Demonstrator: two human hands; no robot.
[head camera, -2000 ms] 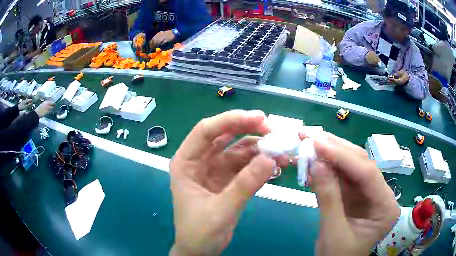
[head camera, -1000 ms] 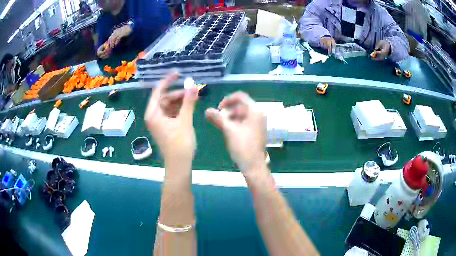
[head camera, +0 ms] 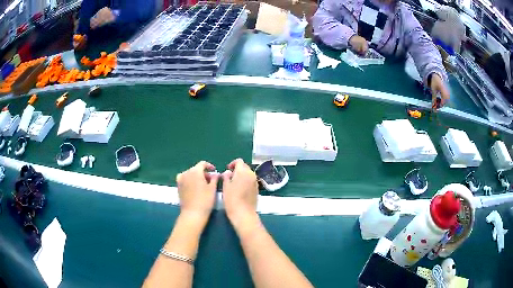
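My left hand (head camera: 197, 188) and my right hand (head camera: 241, 188) are close together over the near edge of the green belt, fingertips pinched and almost touching. A little white of the earbuds (head camera: 219, 172) shows between the fingertips; the fingers hide the rest. An open charging case (head camera: 272, 176), white with a dark interior, sits just right of my right hand. An open white retail box (head camera: 277, 134) stands behind it, its lid overlapping the tray.
More boxes (head camera: 398, 138) and cases (head camera: 127, 159) line the belt. Dark shells (head camera: 28, 194) and a paper sheet (head camera: 50, 254) lie at left. A dispenser bottle (head camera: 379, 216), drink bottle (head camera: 413, 242) and phone (head camera: 388, 274) stand or lie at right. A person (head camera: 374, 28) sits across.
My hands have come down from above the belt and drawn together beside the open case. The view has shifted, so the bench things appear further left. The seated person's arm now reaches toward the belt.
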